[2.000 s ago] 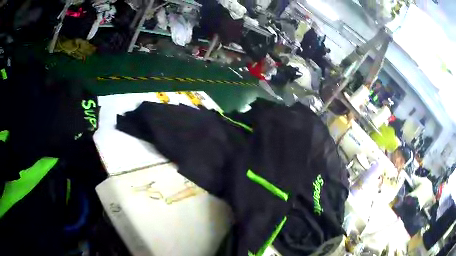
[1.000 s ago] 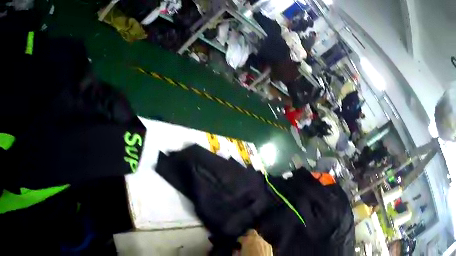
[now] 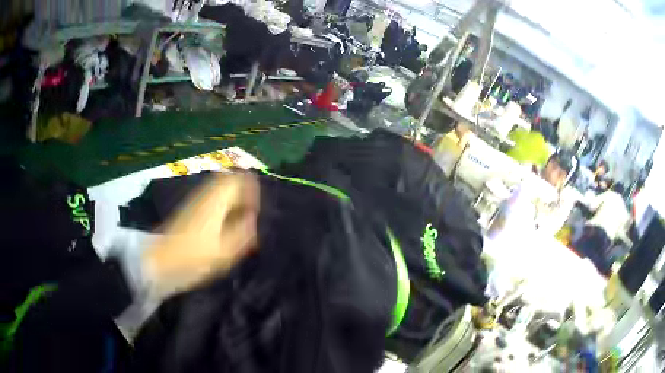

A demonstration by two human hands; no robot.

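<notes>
A large black garment (image 3: 306,269) with a curved bright green strip and small green lettering lies heaped over the white table (image 3: 109,200), up to the sewing machine side. My left hand (image 3: 211,229) is blurred, reaching in from the left with a whitish cuff at the wrist. It is over the left part of the black cloth; whether its fingers grip the cloth cannot be made out. My right hand is not in view. Another black piece (image 3: 44,218) with green "SUP" lettering and a green patch is at the far left.
Part of a pale machine (image 3: 448,342) shows at the lower right, beside cluttered small items. A cream machine head (image 3: 477,164) and several people are beyond. Cloth-filled shelves (image 3: 182,33) stand behind a green floor (image 3: 168,131) with a yellow-black line.
The view has swung back from the earlier tilt. My left hand has come into clear view over the cloth, where only a bit of skin showed at the bottom edge. The garment's folds have shifted.
</notes>
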